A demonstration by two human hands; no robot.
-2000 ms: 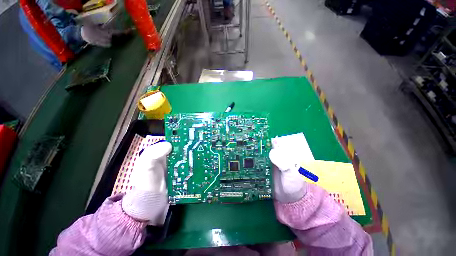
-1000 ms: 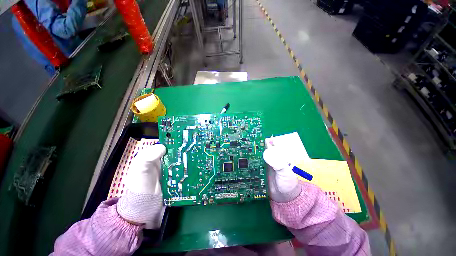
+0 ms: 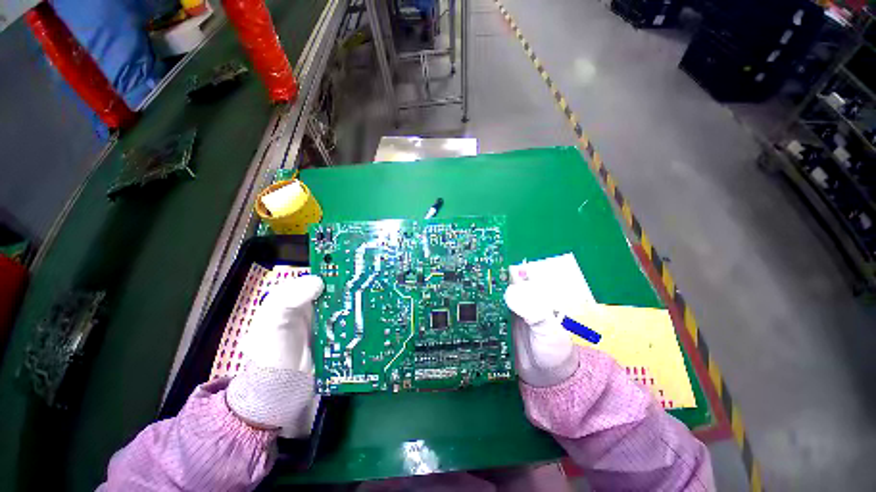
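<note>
A green circuit board (image 3: 413, 303) is held above the green mat, its solder side with pale traces and two small black chips facing me. My left hand (image 3: 283, 341), in a white glove, grips its left edge. My right hand (image 3: 540, 332), also gloved, grips its right edge. A marker pen with a blue cap (image 3: 581, 330) sticks out to the right of my right hand. The fingers behind the board are hidden.
Black tray (image 3: 213, 332) with a red-dotted sticker sheet (image 3: 252, 317) at left. Yellow round container (image 3: 288, 206) and dark marker (image 3: 435, 208) at the mat's far side. White sheet (image 3: 567, 279) and yellow paper (image 3: 653, 341) at right. Conveyor belt (image 3: 125, 240) carries boards; a person in blue stands beyond.
Over two seconds the view has shifted slightly and the board tilts a little differently in my hands. Both hands keep their grip. The person beyond the belt has moved; their hand no longer shows.
</note>
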